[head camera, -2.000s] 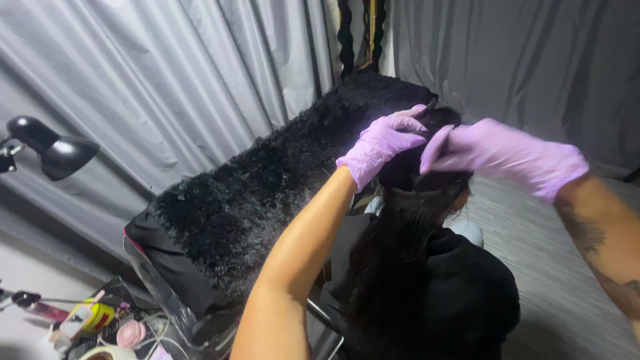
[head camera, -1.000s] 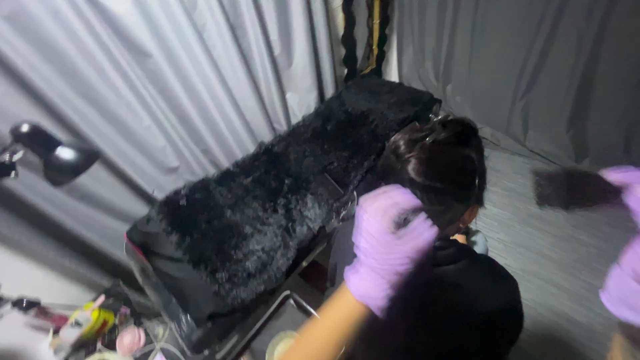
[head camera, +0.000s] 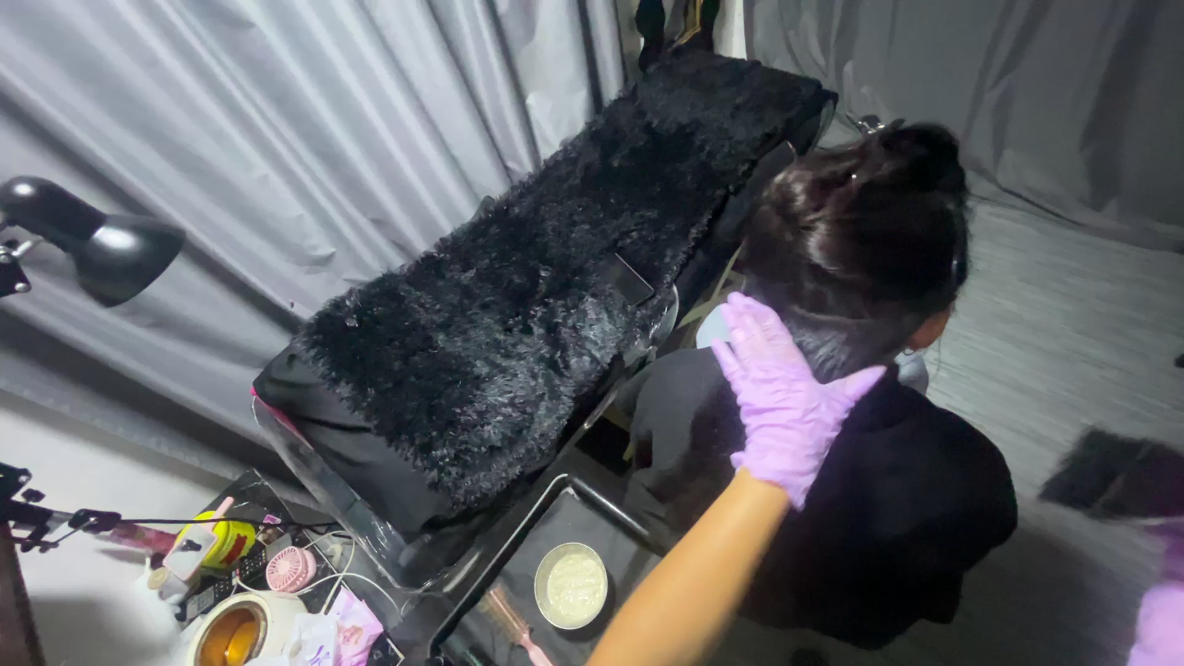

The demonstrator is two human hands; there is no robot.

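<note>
A seated person in a black top [head camera: 888, 518] has dark hair [head camera: 860, 222] gathered up on the head, with a metal clip [head camera: 869, 123] at its far side. My left hand [head camera: 782, 398], in a purple glove, lies with fingers spread at the person's nape and upper back, over the lower hair. At the right edge my right hand [head camera: 1161, 620], also gloved, is mostly cut off and blurred. Close above it is a dark, blurred bundle that looks like hair [head camera: 1115, 472]; whether the fingers grip it cannot be told.
A bed with a black furry cover [head camera: 518, 277] carries a phone [head camera: 634, 279]. Nearer, a black tray [head camera: 518, 518] holds a bowl of pale cream [head camera: 571, 585] and a brush [head camera: 509, 620]. A wax warmer [head camera: 236, 634], small pink fan [head camera: 290, 568] and black lamp [head camera: 120, 250] are at left.
The hair around the neck has been gathered upward since the first frame. My right hand has moved away from the head to the right edge. My left hand has opened out at the nape.
</note>
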